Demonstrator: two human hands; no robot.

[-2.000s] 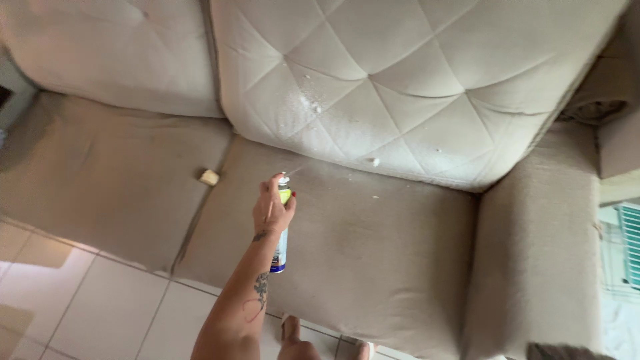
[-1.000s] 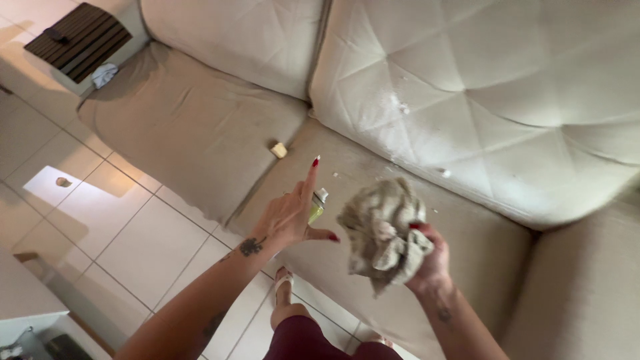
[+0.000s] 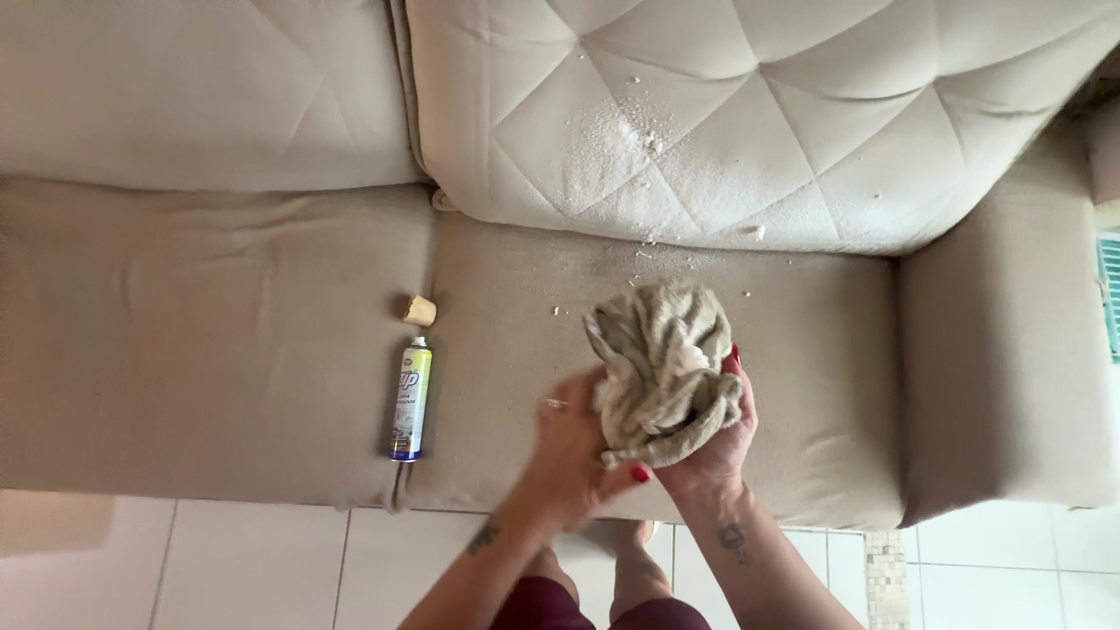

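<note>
A crumpled beige cloth [image 3: 665,376] with a bit of white foam on it rests in my right hand [image 3: 722,437], whose fingers wrap its right side. Blurred, my left hand [image 3: 573,446] is at the cloth's left edge, thumb apart; whether it grips the cloth is not clear. To the left, an aerosol spray can [image 3: 410,401] lies on the sofa seat, nozzle toward the backrest. Just beyond the nozzle lies its yellowish cap [image 3: 420,310]. White foam [image 3: 626,153] is spread over the tufted backrest cushion [image 3: 787,114], with small flecks on the seat below.
The beige sofa seat [image 3: 814,350] spans the view, with a seam near the can. A padded armrest [image 3: 971,350] stands at the right. My legs are at the front edge, over white floor tiles [image 3: 254,569]. A second back cushion [image 3: 201,96] is at the upper left.
Two seconds ago a hand held the spray can; now the can lies on the seat near the cap. My left hand has moved from near the can to the cloth. The view has shifted.
</note>
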